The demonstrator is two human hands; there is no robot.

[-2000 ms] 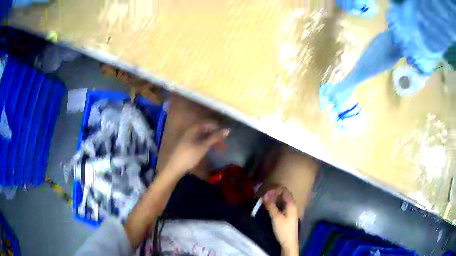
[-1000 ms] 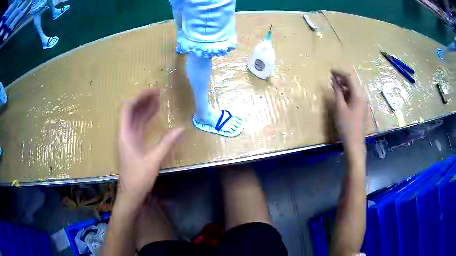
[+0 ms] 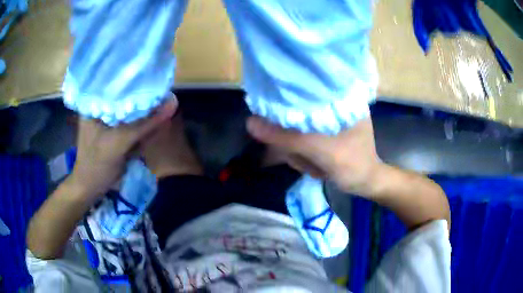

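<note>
The pale-blue doll lower body is close in front of me, its puffy bloomers [image 3: 309, 57] with frilled hems filling the upper middle. My left hand [image 3: 117, 140] is closed around one leg just under the left hem. My right hand [image 3: 321, 146] is closed around the other leg under the right hem. Below my hands hang two pale-blue doll shoes with dark blue straps, one at the left [image 3: 123, 200] and one at the right [image 3: 318, 217]. The leg tubes are mostly hidden by my hands. A bright blue sash [image 3: 450, 23] trails over the bench at the upper right.
The tan bench [image 3: 206, 57] has its front edge just beyond my knees. Stacked blue trays stand at the left [image 3: 23, 200] and right [image 3: 481, 229]. A blue parts bin [image 3: 90, 252] with grey-white items is at my left knee, partly covered by my arm.
The doll lower body stood on the bench with my hands apart and empty. It is now close to me over the bench edge, legs apart, with both hands around its legs.
</note>
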